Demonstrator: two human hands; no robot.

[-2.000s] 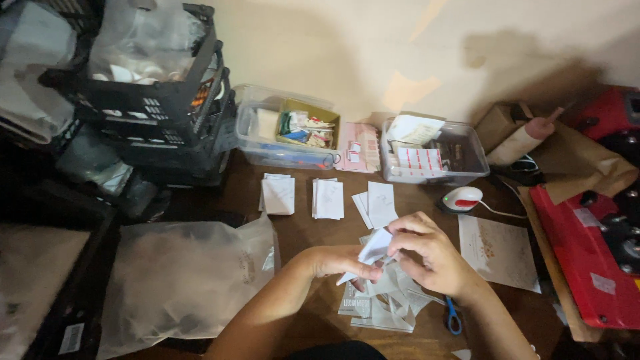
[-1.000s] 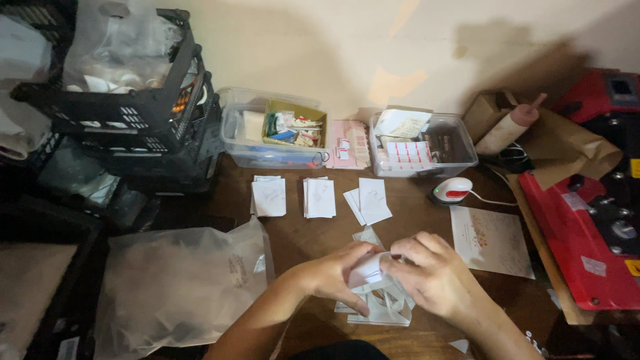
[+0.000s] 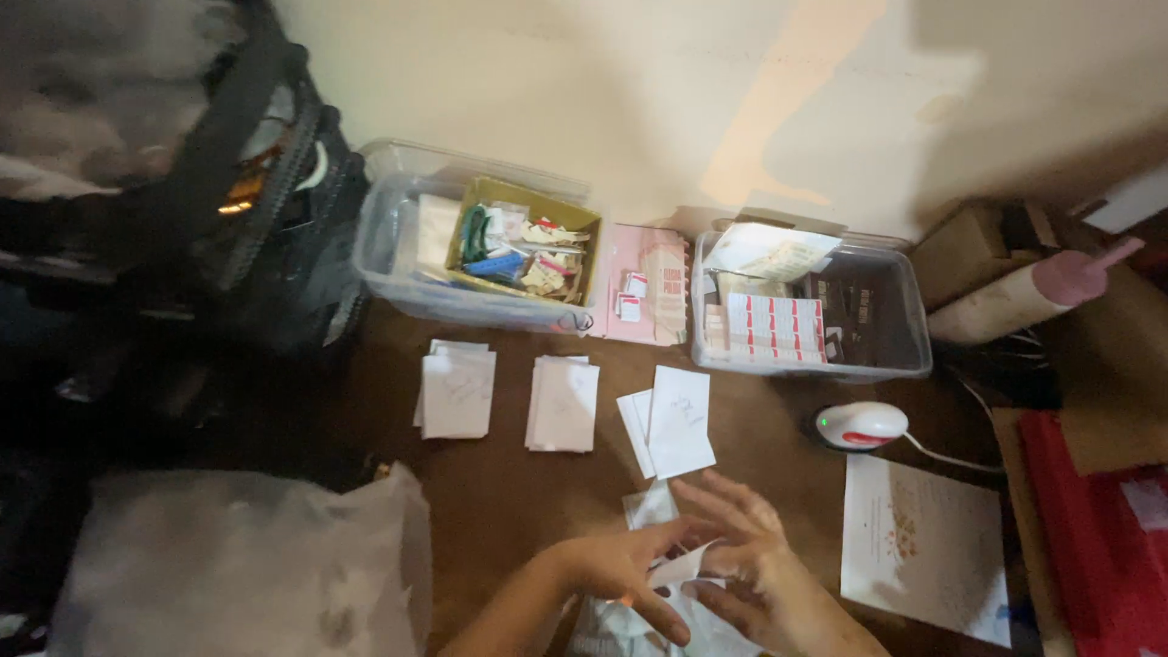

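Observation:
My left hand and my right hand meet over a heap of clear plastic sleeves at the bottom centre. A folded white paper is between them; the right hand's fingers pinch it, while the left hand's fingers are spread against it, and its grip is blurred. Beyond the hands lie three small piles of white paper cards: a left pile, a middle pile and a fanned right pile, whose lower edge is just past my right fingertips. The top cards bear faint handwriting.
Two clear plastic bins, left and right, stand by the wall with a pink card between. Black crates and a translucent bag are left. Right are a white scanner-like device, a printed sheet and red equipment.
The view has moved closer to the table. The paper piles lie in the same arrangement. My hands are still together over the sleeves, with my right fingers now more spread.

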